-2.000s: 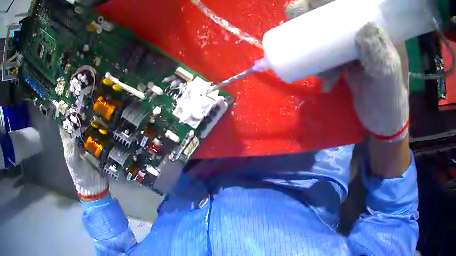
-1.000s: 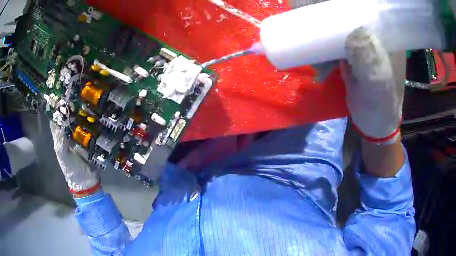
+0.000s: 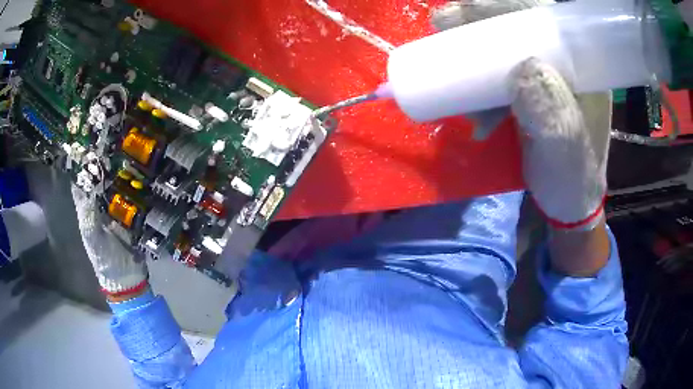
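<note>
The green circuit board (image 3: 190, 76) is tilted at the left, crowded with parts: orange transformers (image 3: 140, 146), finned heat sinks (image 3: 181, 154) and a white-covered block (image 3: 277, 128) near its right edge. My left hand (image 3: 110, 243), in an off-white knitted glove, holds the board's lower left edge; its fingers are hidden beneath it. My right hand (image 3: 558, 137), gloved too, is closed around the dispensing syringe (image 3: 471, 64). The syringe's needle (image 3: 346, 104) points left, its tip at the board's edge beside the white block.
A red foam sheet (image 3: 425, 167) with white specks and a white streak lies behind the board. A clear air hose (image 3: 646, 140) loops at the right. Dark trays or racks (image 3: 653, 205) stand at the right edge.
The board has shifted slightly left and up. The needle tip has moved from on top of the white block to the board's edge beside it. Both hands keep their hold.
</note>
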